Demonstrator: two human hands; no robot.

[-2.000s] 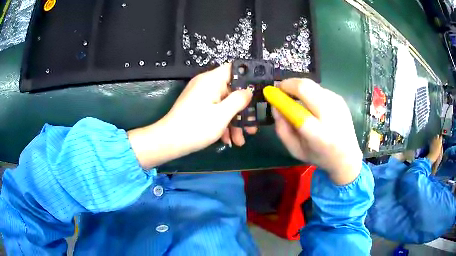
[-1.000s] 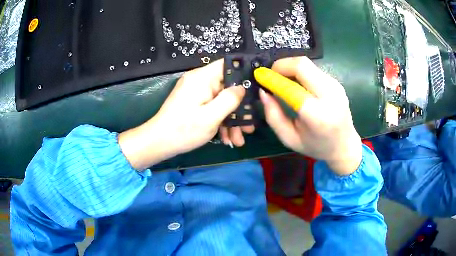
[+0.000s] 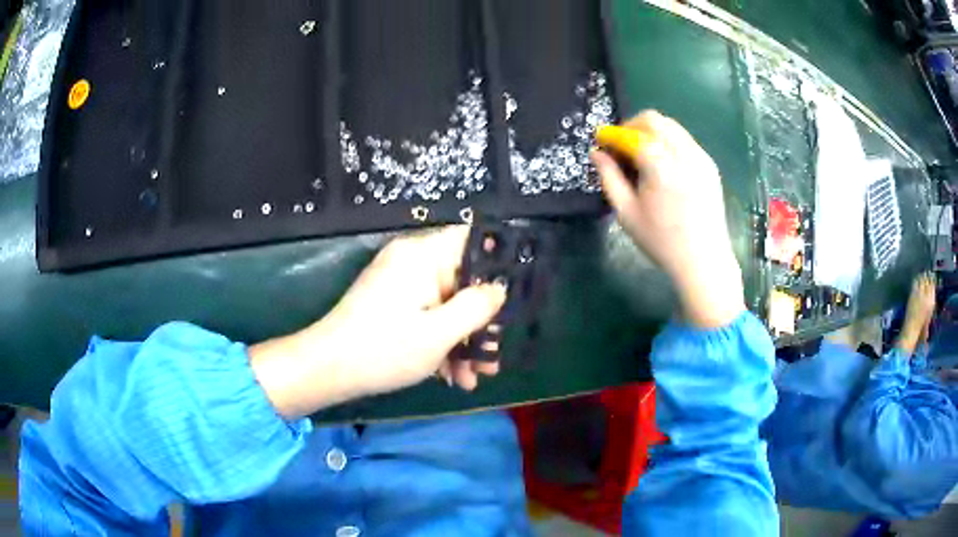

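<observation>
My left hand holds a black plastic housing with round and square openings, just in front of the tray's front edge. My right hand, with a yellow finger cot on the index finger, is at the right end of the black compartment tray, beside the rightmost heap of small silver rings. Whether a ring is between its fingertips cannot be told. Another heap of silver rings lies in the section to its left. Small brass-coloured rings lie at the tray's front edge.
A yellow disc lies in the leftmost section. Clear crinkled sheet is left of the tray. A blister tray, red patch and white sheet are at right. A neighbouring worker's blue sleeve shows; a red stool or bin is below.
My right hand has left the housing and moved up and right to the ring heap. My left hand still holds the housing. The view has shifted, so the tray sits lower in the picture.
</observation>
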